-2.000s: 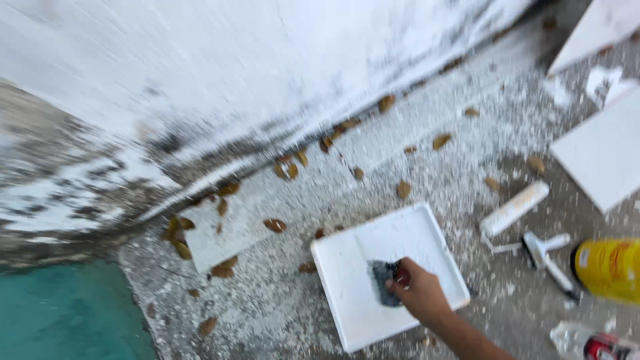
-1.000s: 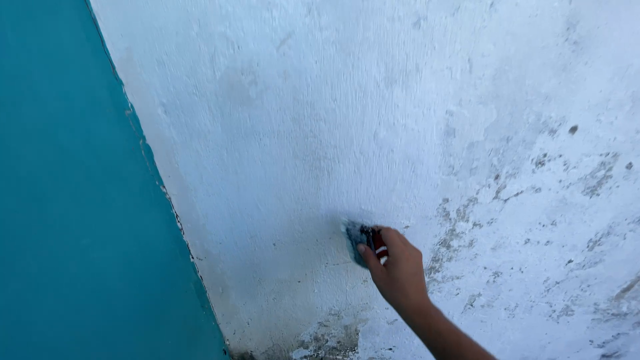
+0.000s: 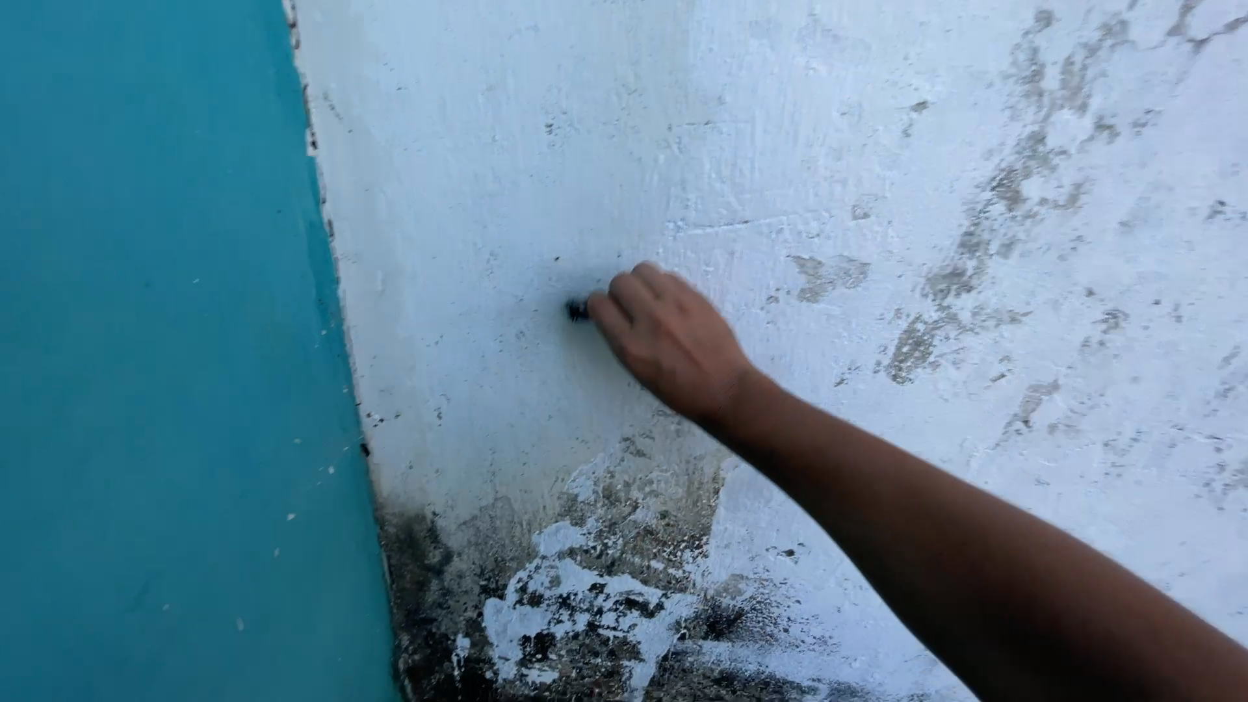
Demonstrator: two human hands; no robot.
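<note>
My right hand [image 3: 673,341] reaches in from the lower right, its back toward me and its fingers closed on a paintbrush. Only a small dark part of the brush [image 3: 577,310] shows past my knuckles, against the white wall [image 3: 487,195]; the rest is hidden by my hand. White paint covers the wall around the hand, with rough grey bare patches to the right. My left hand is out of view.
A teal wall [image 3: 175,341] stands on the left and meets the white wall at a chipped, uneven corner edge. Dark, mouldy stains with flaking white paint [image 3: 585,604] spread low on the white wall.
The view has swung from the floor up to the wall. Two seconds ago my right hand held the brush in a white tray; one second ago it was at the wall, as now.
</note>
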